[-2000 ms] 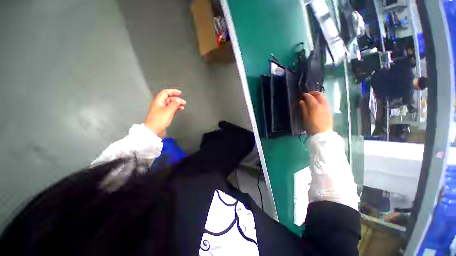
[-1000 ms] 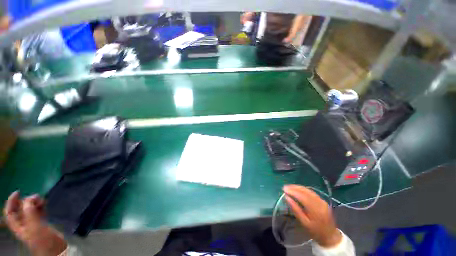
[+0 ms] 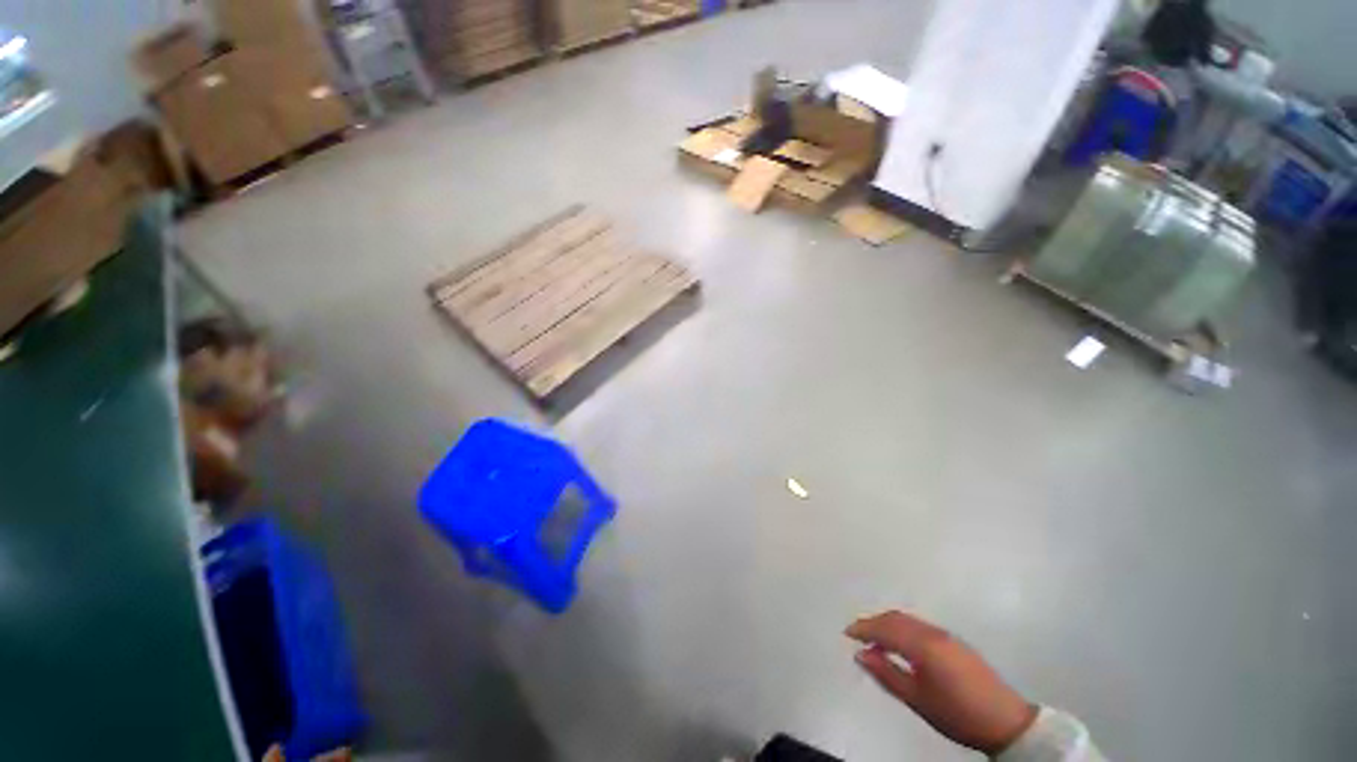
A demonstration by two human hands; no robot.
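Note:
My right hand (image 3: 953, 685) is in the lower right over the grey floor. Its fingers are loosely curled and slightly apart, with nothing visible in them. A pale cuff covers the wrist. Skin-coloured fingertips, probably of my left hand (image 3: 308, 755), just show at the bottom edge; the rest is cut off. A bright blue plastic stool (image 3: 499, 484) stands on the floor ahead, touched by neither hand.
The green bench (image 3: 90, 491) runs along the left, with a blue crate (image 3: 305, 640) beside its edge. A wooden pallet (image 3: 558, 290) lies beyond the stool. Cartons (image 3: 238, 119) stand at the back left. A white pillar (image 3: 990, 104) and a wrapped load (image 3: 1153, 246) are at the right.
The view has swung from the bench with panels and soldering station to the floor at the right. My right hand is now away from the pale tube. My left hand has dropped almost out of view.

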